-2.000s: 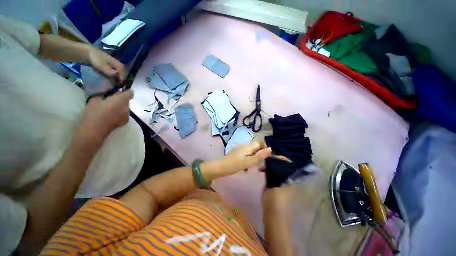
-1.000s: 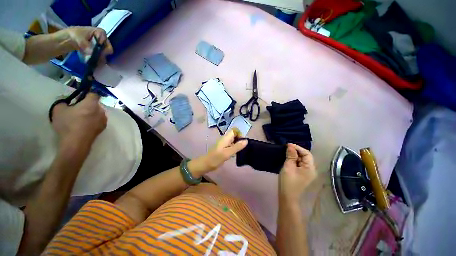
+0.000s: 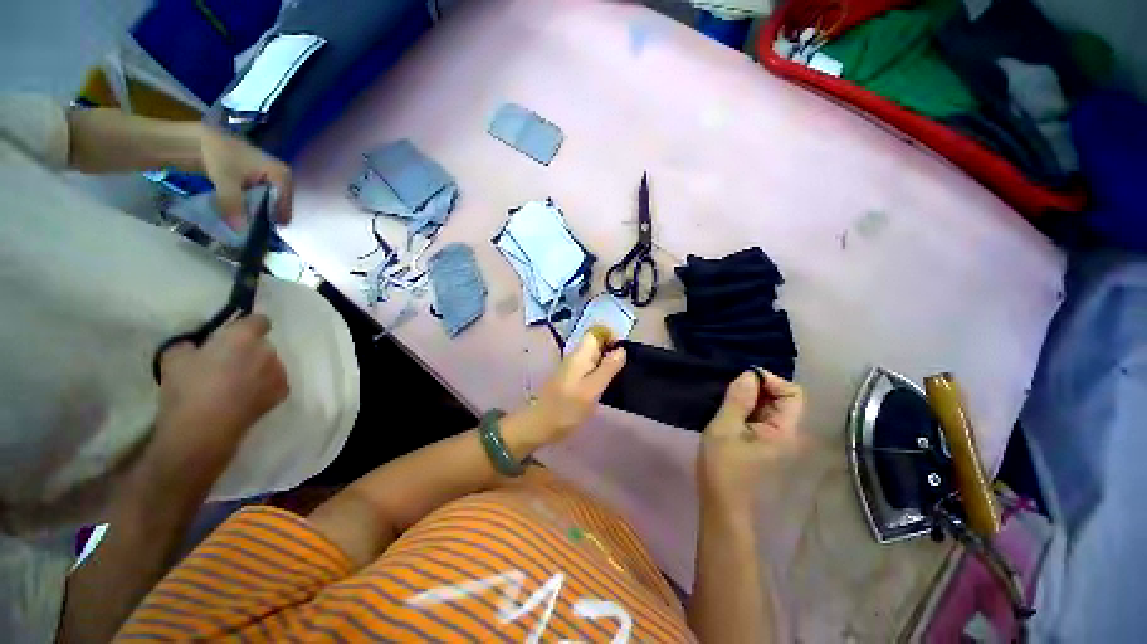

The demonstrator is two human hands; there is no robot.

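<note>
A black pocket flap (image 3: 667,385) is held stretched between my two hands, above the table's near part. My left hand (image 3: 576,384), with a green bracelet on the wrist and a yellowish cover on a finger, pinches its left end. My right hand (image 3: 751,413) pinches its right end. A row of overlapping black flaps (image 3: 732,306) lies just beyond. A stack of pale flap pieces (image 3: 546,255) lies left of black shears (image 3: 640,252). One pale piece (image 3: 609,320) lies partly behind my left hand.
The steam iron (image 3: 896,455) stands at the right on stained cloth. Grey-blue pieces (image 3: 405,180) and trimmings (image 3: 393,271) lie at the left. A second person (image 3: 220,377) at the left holds shears (image 3: 245,271). A red-rimmed basket (image 3: 931,138) holds cloth at the far right.
The black flap, bunched in my hands two seconds ago, is now spread flat between them. My right hand has turned into clear view. The second person's shears and hands have shifted.
</note>
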